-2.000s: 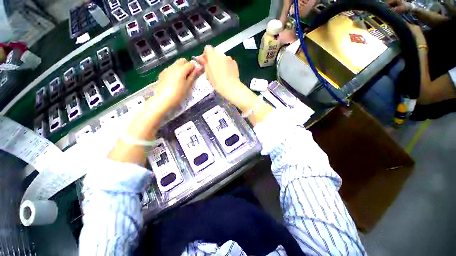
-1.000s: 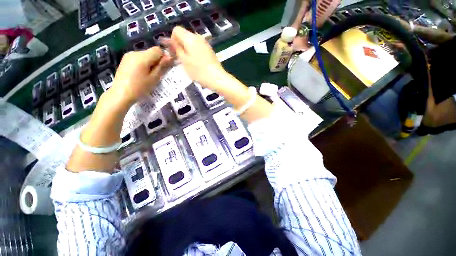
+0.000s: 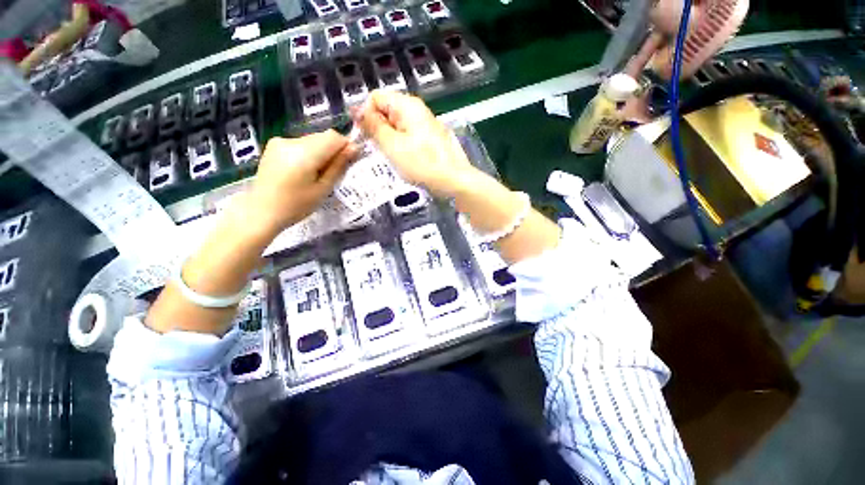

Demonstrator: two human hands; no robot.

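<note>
A clear blister tray [image 3: 398,349] of white devices [image 3: 375,289] with dark oval windows lies in front of me. My left hand [image 3: 302,175] is closed on the printed label strip [image 3: 372,186] above the tray's far row. My right hand [image 3: 406,137] is beside it, thumb and finger pinched together near the strip's end; whether a label is at the fingertips is too small to tell. The strip hides part of the far row. A label roll [image 3: 92,320] is left of the tray, with printed paper band running up from it.
Smaller filled trays [image 3: 394,71] lie beyond on the green bench. A tray stack [image 3: 36,379] is at far left. At right are a bottle [image 3: 604,114], a small grey-white object [image 3: 567,183] on white card, a gold box [image 3: 749,152], a blue cable and a cardboard box [image 3: 721,369] below.
The view has shifted, so the bench objects sit elsewhere in the picture. Both hands stay close together at the strip, which I held farther over the tray's far side earlier.
</note>
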